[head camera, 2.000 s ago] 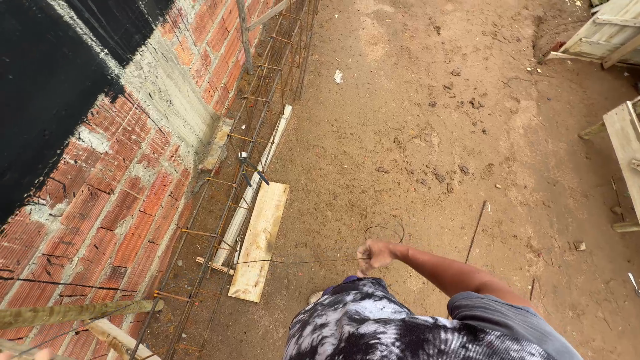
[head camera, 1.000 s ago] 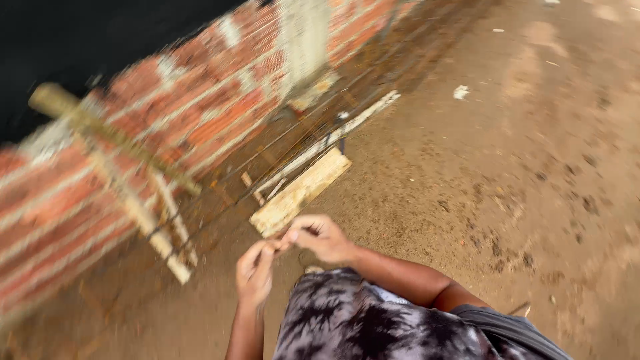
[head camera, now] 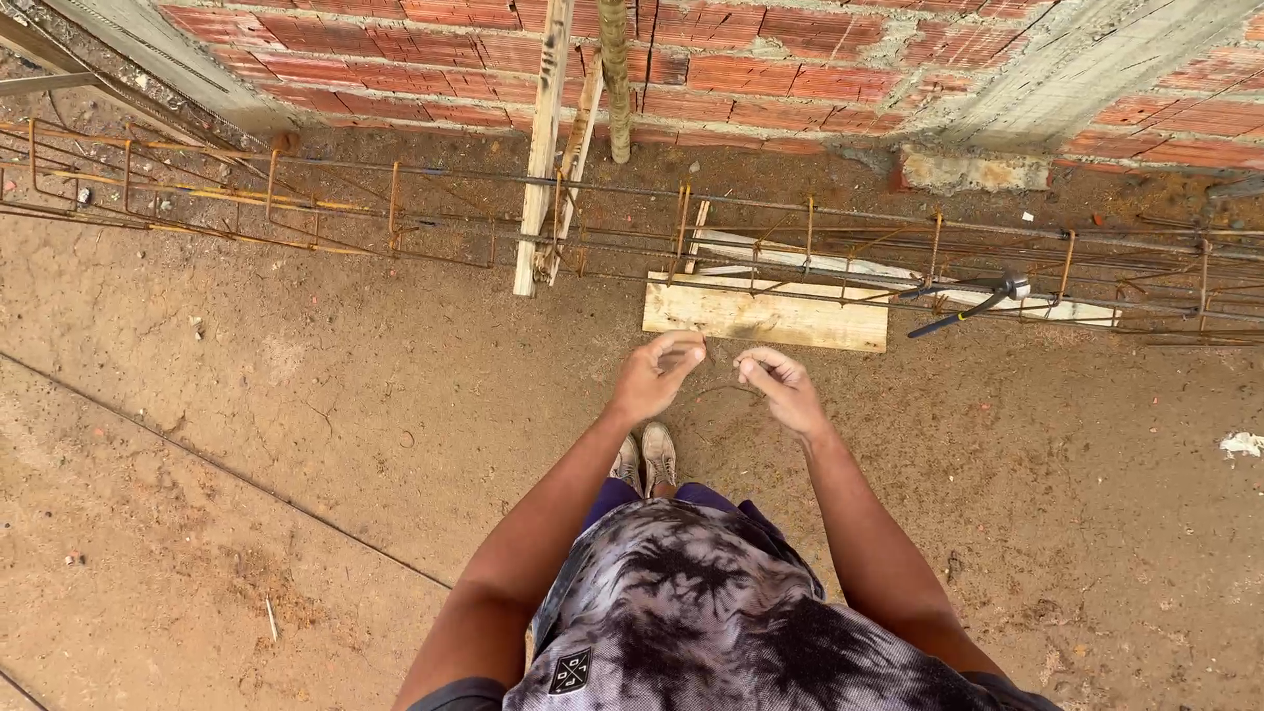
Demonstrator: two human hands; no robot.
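Note:
My left hand (head camera: 657, 377) is in front of me, thumb and forefinger pinched together on what looks like the end of a thin dark wire. A short gap to the right, my right hand (head camera: 785, 393) has its fingertips closed on the same fine wire (head camera: 726, 387), which bows faintly below the hands. Just beyond them a short wooden board (head camera: 765, 314) lies on the dirt along a long rusty rebar cage (head camera: 810, 237) with square stirrups. Pincers with dark handles (head camera: 1009, 288) rest on the cage bars at the right.
A hollow red brick wall (head camera: 790, 89) with a concrete column (head camera: 1047, 89) stands behind the cage. Wooden props (head camera: 541, 168) and a round pole (head camera: 614, 89) lean there. A long thin rod or cable (head camera: 227, 469) crosses the dirt at left. Both my shoes (head camera: 659, 452) are below my hands.
The view has swung strongly to face the wall. Two seconds ago only my right hand showed, with a looped wire; my left hand then came in beside it, and the hands are now slightly apart.

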